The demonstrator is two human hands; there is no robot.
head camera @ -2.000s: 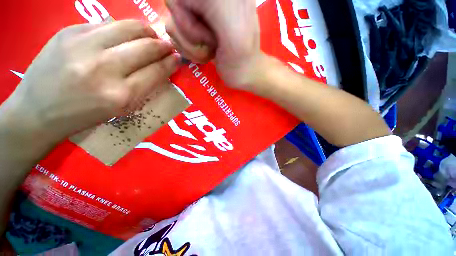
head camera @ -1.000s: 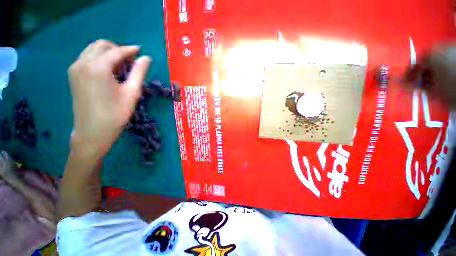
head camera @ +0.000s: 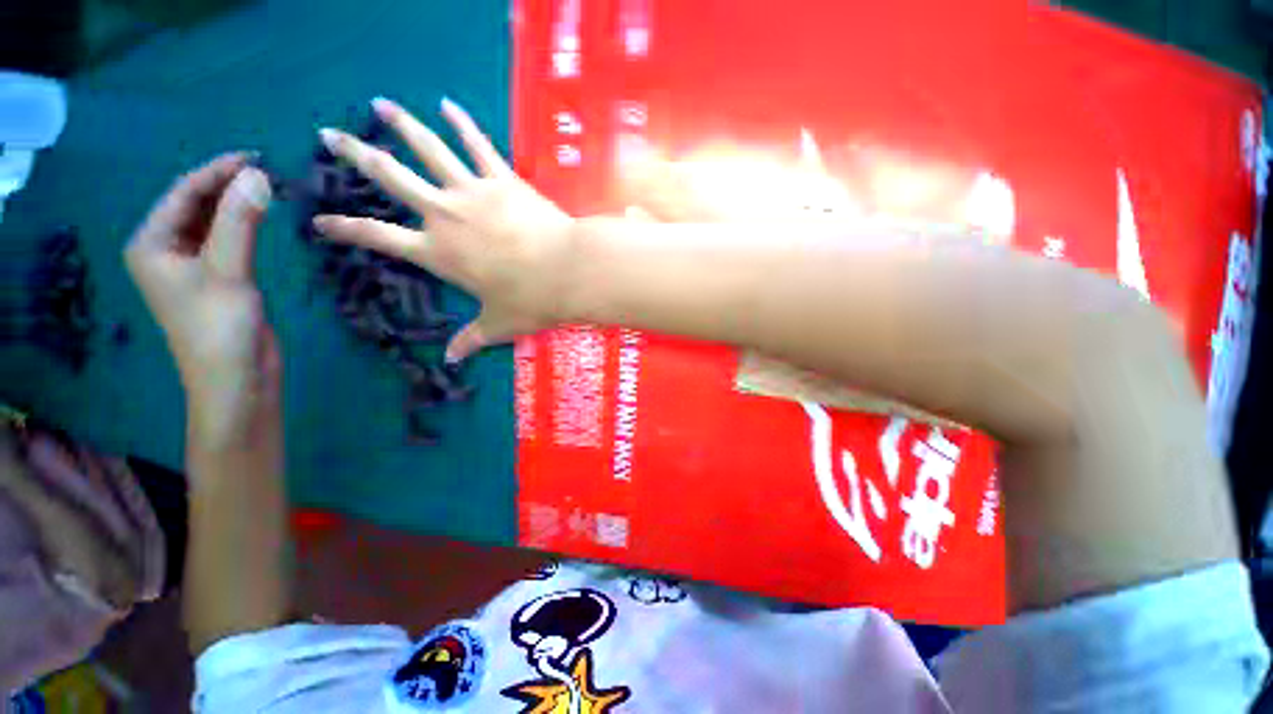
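A pile of small black moulded parts lies on the green tabletop, left of the red carton panel. My right hand reaches across the panel with fingers spread over the pile and the panel's left edge; no part shows held in it. My left hand is left of the pile with thumb and fingertips together. A small dark bit shows at its fingertips, blurred. The cardboard patch is mostly hidden under my right forearm; only its lower edge shows. The white spot is hidden.
The red carton panel covers the right side of the table. A second dark clump of parts lies at the far left. A white object is at the left edge. Another person's pinkish clothing shows at the lower left.
My right hand has swept left from the panel's right side to the pile, its forearm now covering the patch. My left hand has moved left off the pile, its fingertips closed together.
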